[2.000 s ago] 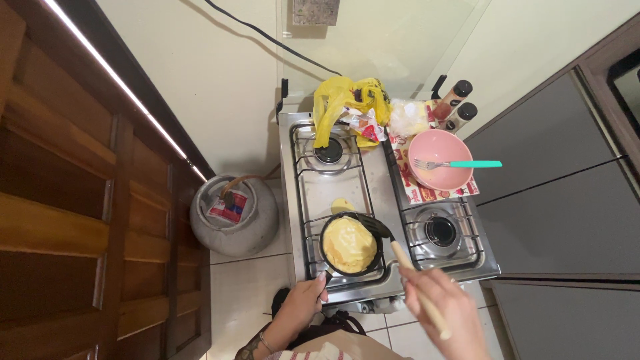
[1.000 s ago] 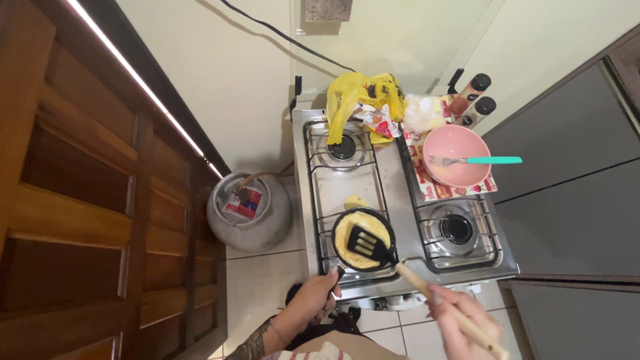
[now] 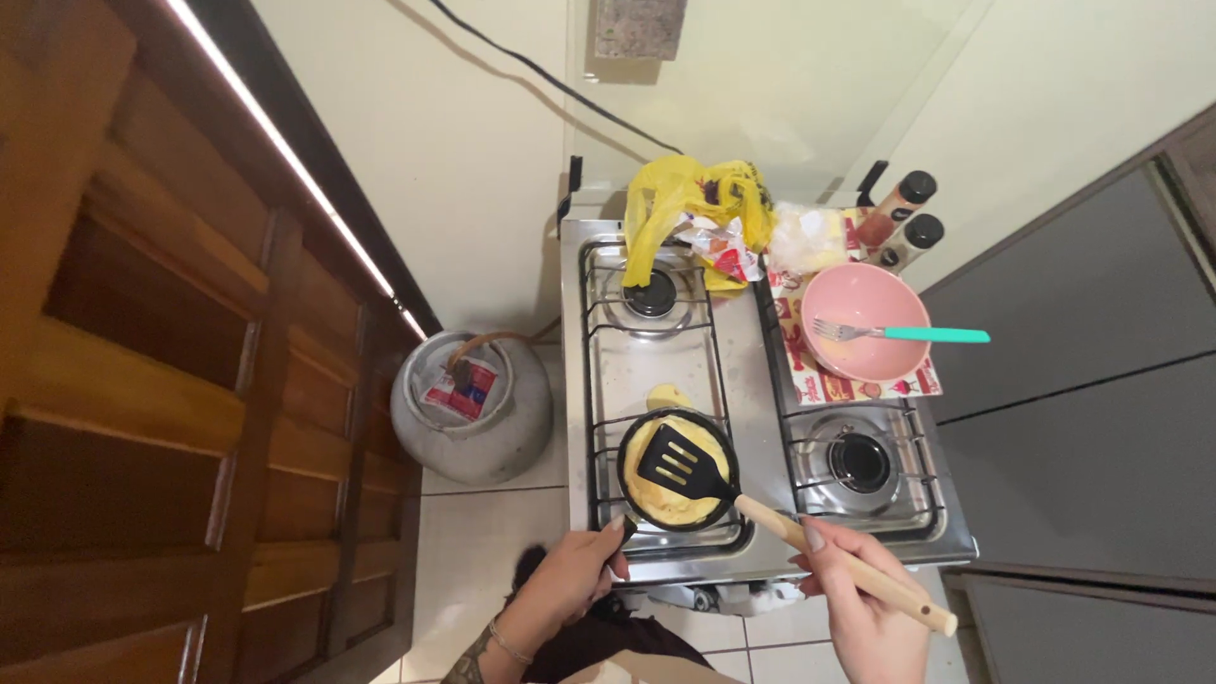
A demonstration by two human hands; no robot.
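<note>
My left hand grips the dark handle of a small black frying pan on the front left burner. In the pan lies a yellow, omelette-like round of food. My right hand holds the wooden handle of a black slotted spatula, whose blade lies flat over the food. Some yellow food is spilled on the stove just behind the pan. A pink bowl with a fork with a turquoise handle across it stands at the right rear.
The gas stove carries a yellow plastic bag and a clear plastic bag at the back. Two seasoning jars stand behind the bowl on a printed mat. A gas cylinder is at left, beside a wooden door.
The spatula blade has moved from the pan's right edge onto the food. My left hand stays on the pan handle.
</note>
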